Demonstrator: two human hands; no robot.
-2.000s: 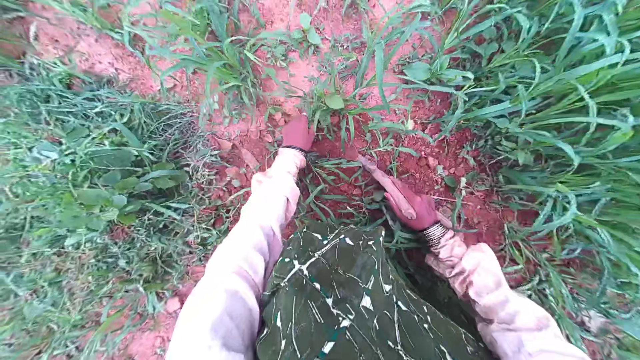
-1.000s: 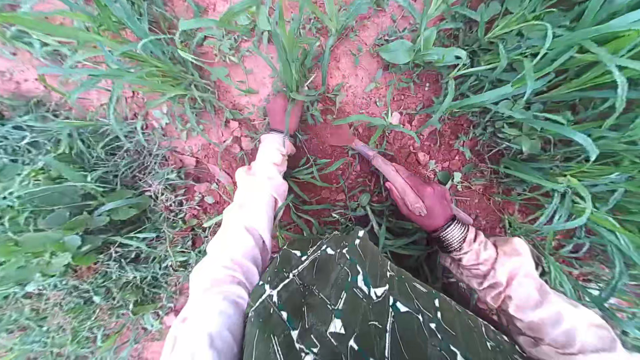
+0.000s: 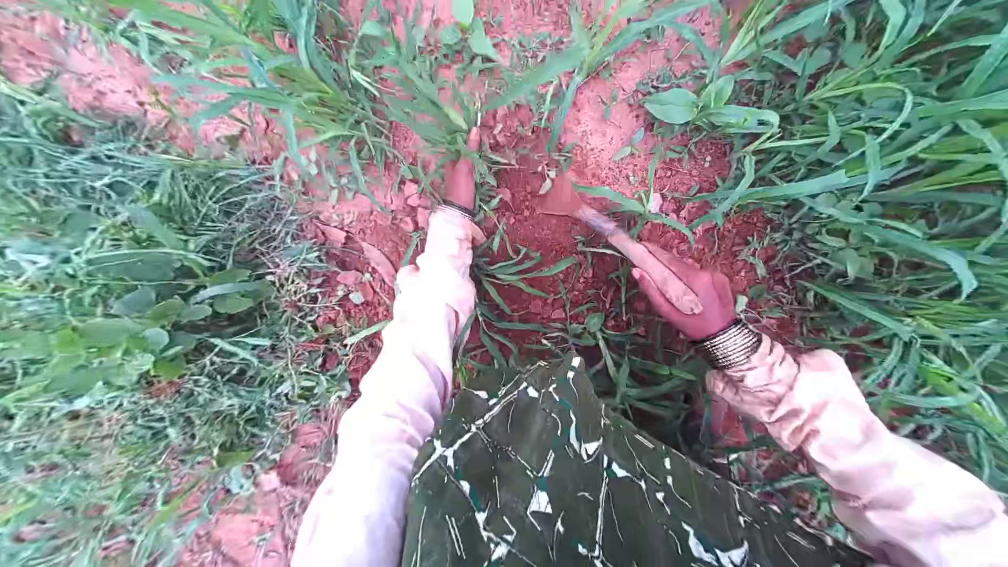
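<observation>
My right hand [image 3: 693, 293] is closed around the wooden handle of a small hand hoe or trowel [image 3: 657, 272]. Its flat blade, coated in red soil [image 3: 561, 197], points up and left, at the loose earth. My left hand [image 3: 461, 179] reaches into green weeds [image 3: 453, 118] just left of the blade; leaves cover part of its fingers, so whether it grips a stem cannot be told. Bangles circle both wrists. Below the blade, low grass blades [image 3: 512, 272] grow from the broken soil.
Tall grass-like plants [image 3: 906, 181] stand along the right. Low broad-leaved weeds [image 3: 118, 331] and tangled cut or flattened grass [image 3: 260, 213] cover the left. Dark patterned cloth [image 3: 551, 472] spreads over my lap at the bottom. Clods and dry leaf pieces lie left of my left wrist.
The blade, near grass at the centre earlier, now lies on bare loosened soil close to my left hand. My right hand has kept its hold on the tool.
</observation>
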